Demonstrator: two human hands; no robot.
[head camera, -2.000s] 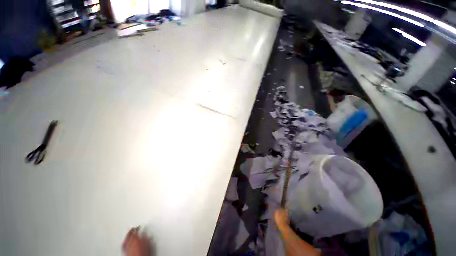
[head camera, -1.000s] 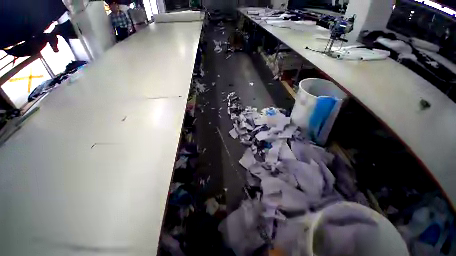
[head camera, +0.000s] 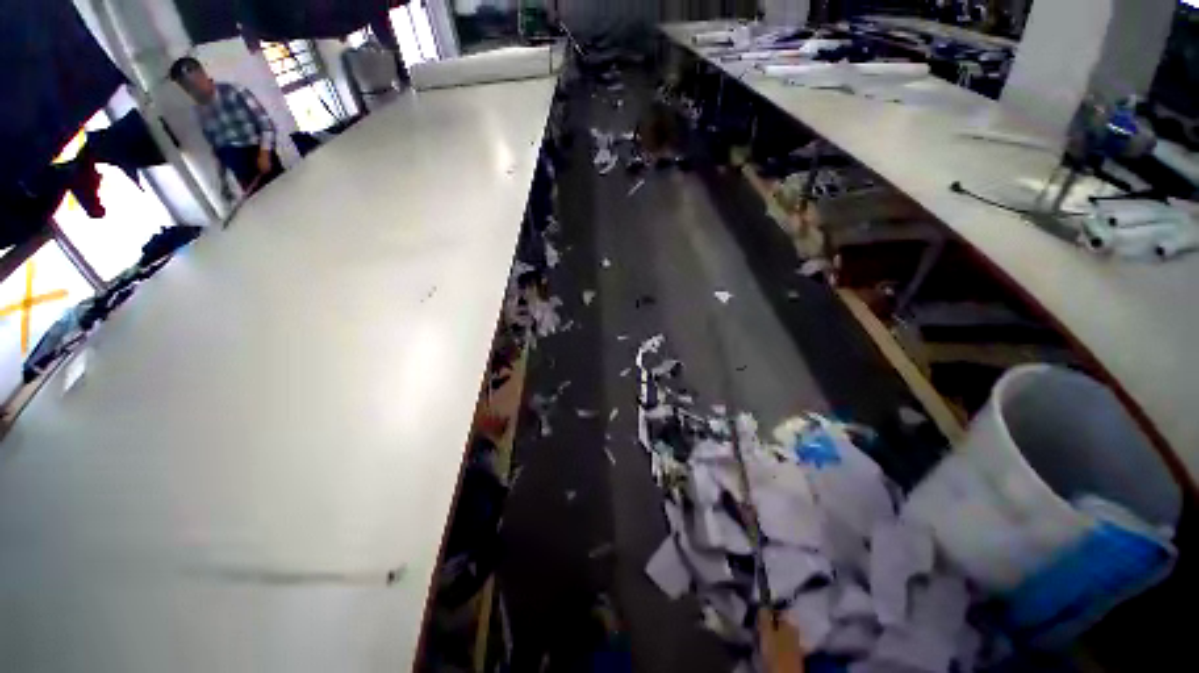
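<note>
A thin, long brownish stick (head camera: 750, 506) stands out upward and forward over a heap of pale lilac and white scraps (head camera: 815, 526) on the grey floor. My right hand (head camera: 778, 642) is at the bottom edge, closed around the stick's lower end, partly cut off and blurred. The long white cutting table (head camera: 329, 342) is on the left. My left hand is not in the picture.
A white waste bin (head camera: 999, 460) with a blue patch leans at the right. A second long table (head camera: 920, 118) runs along the right with a small machine (head camera: 1098, 138) on it. A person in a checked shirt (head camera: 237, 121) stands beyond the left table. Scraps litter the aisle.
The view has moved forward along the aisle. The nearer white bin has left the picture and the blue-patched bin is closer. My right hand and the stick show more clearly. The person appears larger.
</note>
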